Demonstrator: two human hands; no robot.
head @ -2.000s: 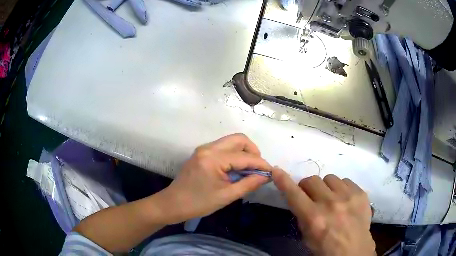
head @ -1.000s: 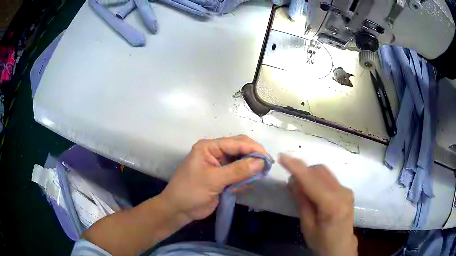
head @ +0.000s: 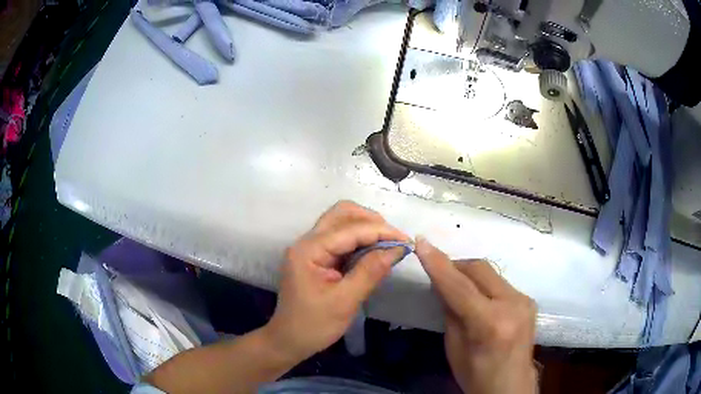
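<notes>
My left hand (head: 327,269) pinches a narrow blue-grey fabric strap (head: 377,246) between thumb and fingers, above the table's front edge. The strap curves over the fingers, and a pale blue length hangs below the hand. My right hand (head: 484,315) is bare, with its index fingertip and thumb region at the strap's end by the left fingertips. Whether the right fingers grip the strap end or only touch it cannot be told. The white sewing table (head: 230,161) lies beneath and beyond the hands.
The sewing machine head (head: 622,38) is at upper right over its lit bed (head: 438,131). Black snips (head: 587,150) lie beside flat blue strips (head: 634,169). Rounded straps (head: 181,50) lie at upper left. A purple container (head: 115,346) with white material stands below left.
My right hand has come back to the strap end at my left fingertips. The strap, looped open over the left fingers a second ago, is now pinched flatter.
</notes>
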